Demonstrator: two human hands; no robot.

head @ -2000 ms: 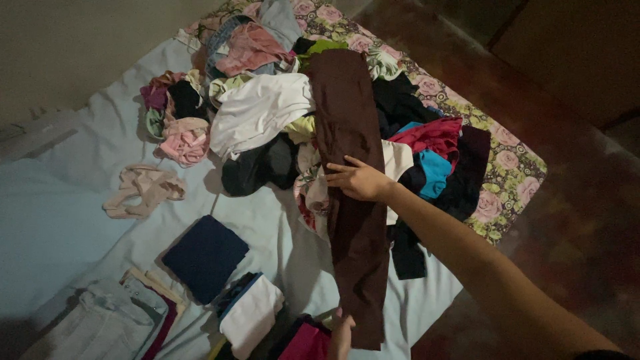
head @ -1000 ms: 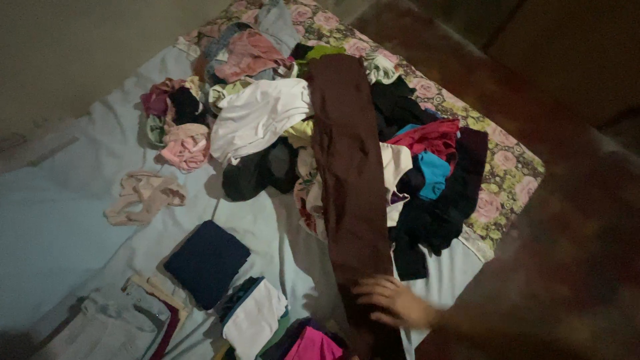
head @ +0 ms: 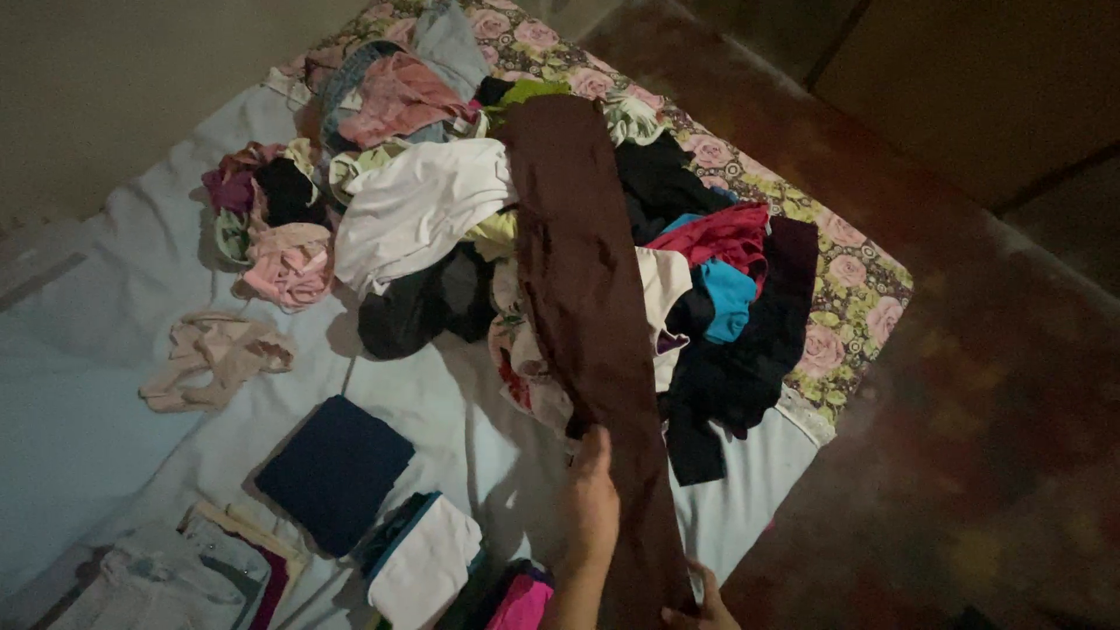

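Observation:
A long dark brown garment (head: 582,227), narrow and laid lengthwise, runs from the clothes pile down to the bottom edge of the head view. My left hand (head: 593,490) is at its left edge, about two thirds of the way down, with the fingertips partly hidden at the cloth. Low in the view, my right hand (head: 700,604) touches the garment's right edge near its lower end, thumb and fingers around the edge. Beneath and beside the brown cloth lie a white garment (head: 429,197), a black garment (head: 437,297) and a red one (head: 717,236).
A folded navy cloth (head: 337,472), a folded white cloth (head: 424,560) and a stack of folded clothes (head: 166,586) lie on the pale blue sheet (head: 420,411). A beige garment (head: 214,359) lies apart. The floral mattress (head: 844,271) ends beside the reddish floor (head: 954,455).
The left hand has come into view at the garment's left edge. The right hand, earlier flat on the cloth's middle, then lower down, is now at its right edge near the bottom.

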